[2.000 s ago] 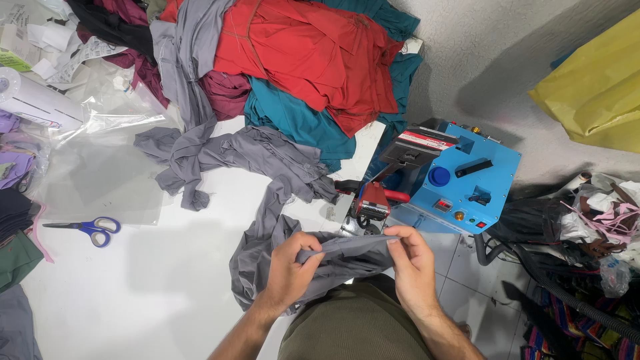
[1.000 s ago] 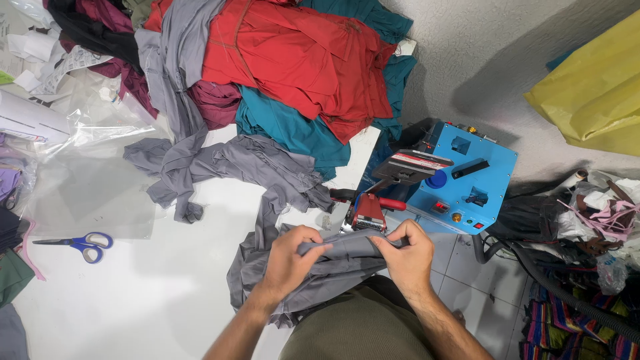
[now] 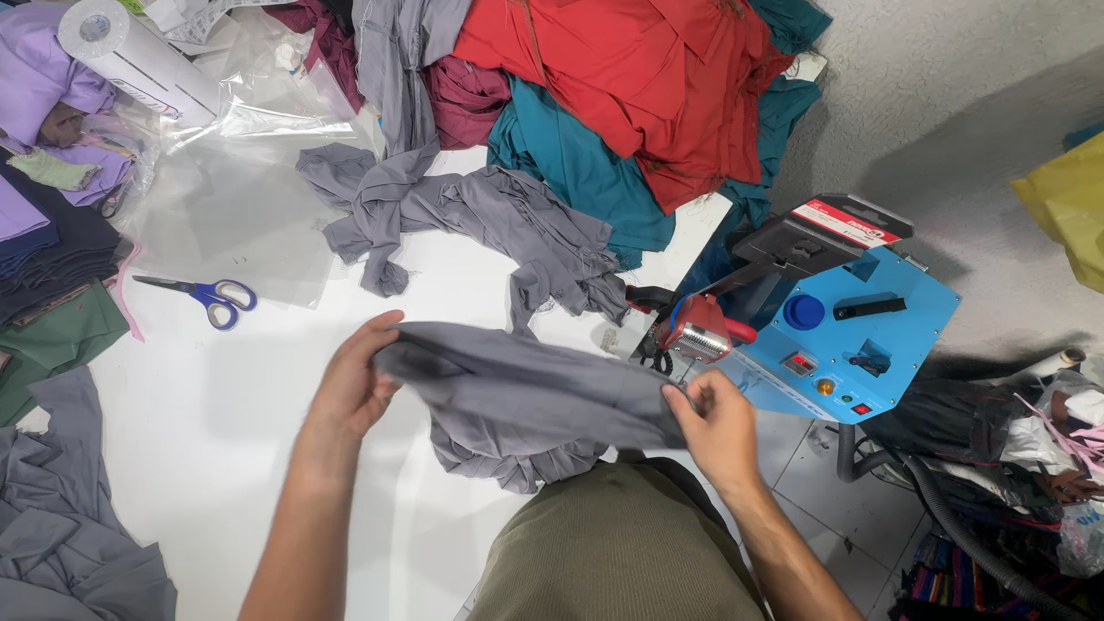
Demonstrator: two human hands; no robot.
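A piece of grey fabric (image 3: 535, 388) is stretched between my two hands above the white table, near my body. My left hand (image 3: 354, 379) has its left end, with the cloth's edge by the fingertips and thumb. Between thumb and fingers, my right hand (image 3: 711, 423) pinches the right end. The lower part of the cloth hangs in folds toward my lap. Just beyond my right hand is a red device with a metal comb-like edge (image 3: 703, 341), in front of a blue machine (image 3: 862, 328). More grey fabric (image 3: 509, 216) lies crumpled beyond my hands.
Blue-handled scissors (image 3: 207, 296) lie at the left, beside clear plastic sheeting (image 3: 233, 207) and a white roll (image 3: 138, 60). Red cloth (image 3: 638, 78) and teal cloth (image 3: 578, 164) are heaped at the back. Folded fabrics line the left edge. A grey hose (image 3: 957, 517) runs at the right.
My hands have moved apart, the left one leftward, and the grey fabric that was bunched between them is now spread wide. The view has shifted, showing more of the table's left side.
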